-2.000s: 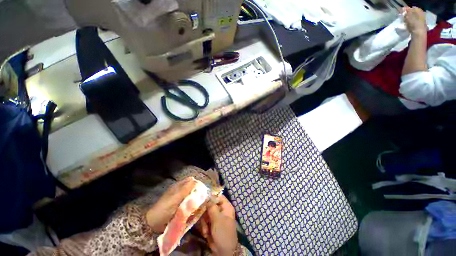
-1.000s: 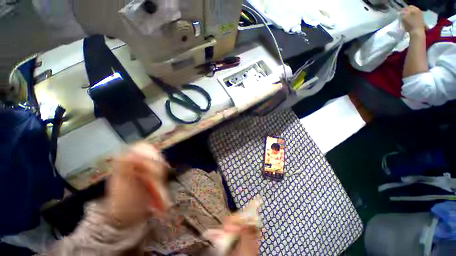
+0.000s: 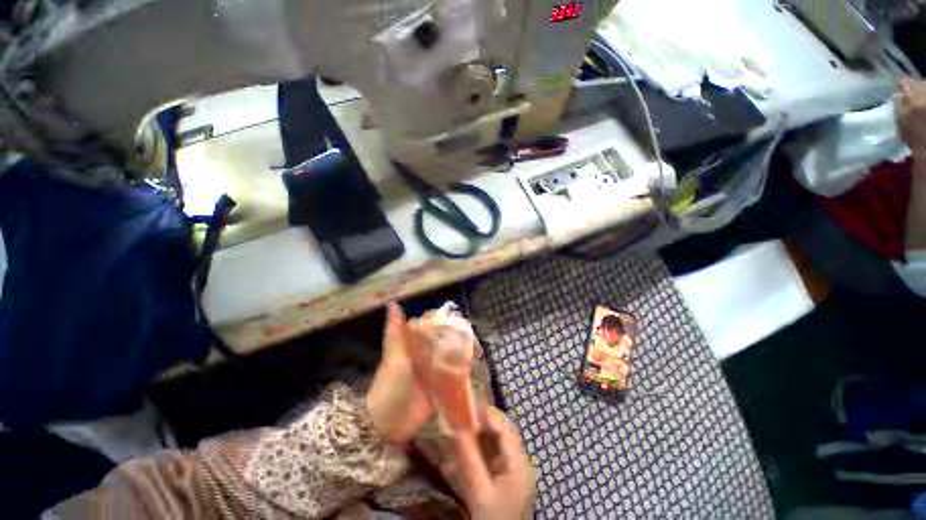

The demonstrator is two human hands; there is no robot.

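A pink-orange citrus segment, likely pomelo (image 3: pixel 449 368), with whitish membrane at its upper end, is held over my lap below the table edge. My left hand (image 3: pixel 401 381) holds it from the left, thumb or a finger pointing up. My right hand (image 3: pixel 498 472) is at its lower end, fingers against the flesh. The hands are slightly blurred, so the exact finger contact is hard to tell.
A phone with a bright picture (image 3: pixel 608 352) lies on the patterned seat (image 3: pixel 548 406). On the machine table (image 3: pixel 264 295) are a black phone (image 3: pixel 355 239), dark strap, green-handled scissors (image 3: pixel 457 219) and bobbin tray (image 3: pixel 581 180). Navy fabric (image 3: pixel 86 305) is left; a neighbour's hand (image 3: pixel 909 112) is right.
The view has shifted, so the table and seat sit further right. My hands, apart one second ago, are together at the segment again. The neighbour is now mostly cut off by the edge.
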